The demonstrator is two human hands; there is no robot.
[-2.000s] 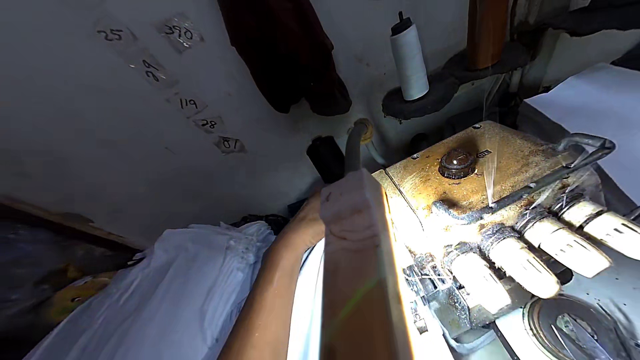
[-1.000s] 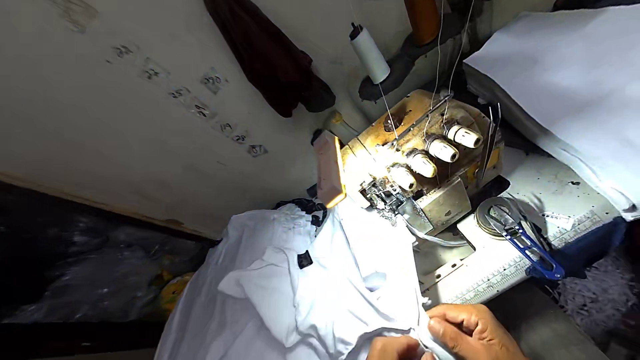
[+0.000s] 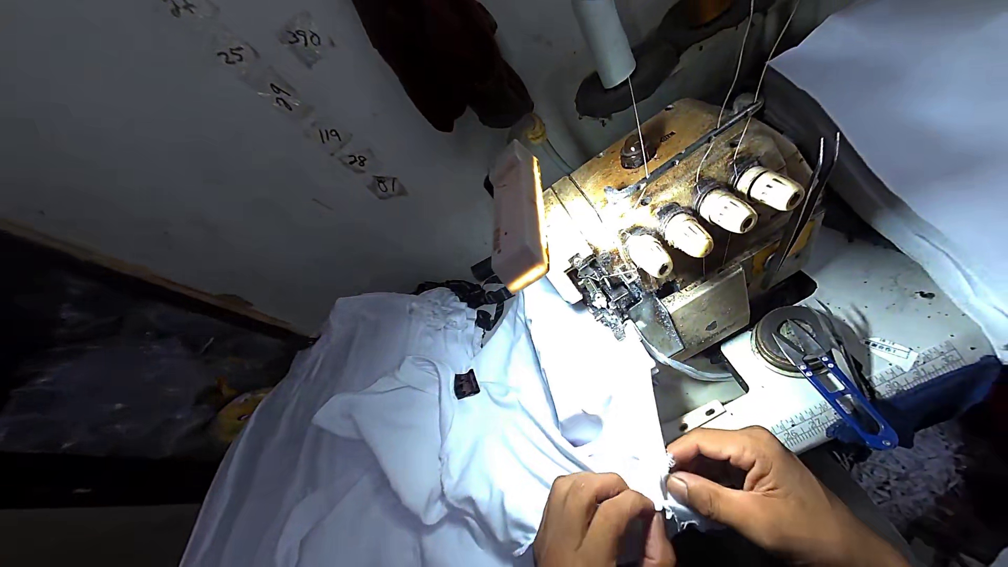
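White fabric (image 3: 488,425) with a small dark label (image 3: 466,384) spreads across the lower middle and runs up to the needle area of an overlock sewing machine (image 3: 685,157). At the fabric's near edge, my right hand (image 3: 756,480) pinches the cloth between thumb and fingertips. My left hand (image 3: 602,516) grips the same edge just to the left, its fingers curled and partly cut off by the bottom of the view. A lit lamp (image 3: 517,220) hangs beside the presser foot, which is glaring and partly hidden.
Blue-handled thread snips (image 3: 846,398) rest by a round magnetic dish (image 3: 787,339) on the machine bed. Tweezers (image 3: 803,209) stand against the machine's right side. A thread cone (image 3: 605,39) is behind it. White cloth (image 3: 913,118) lies at right, and a printed ruler tape (image 3: 811,421) edges the table.
Two seconds ago an arm reached behind the lamp; one second ago both hands were at the fabric's near edge, where they still are. The view has shifted greatly.
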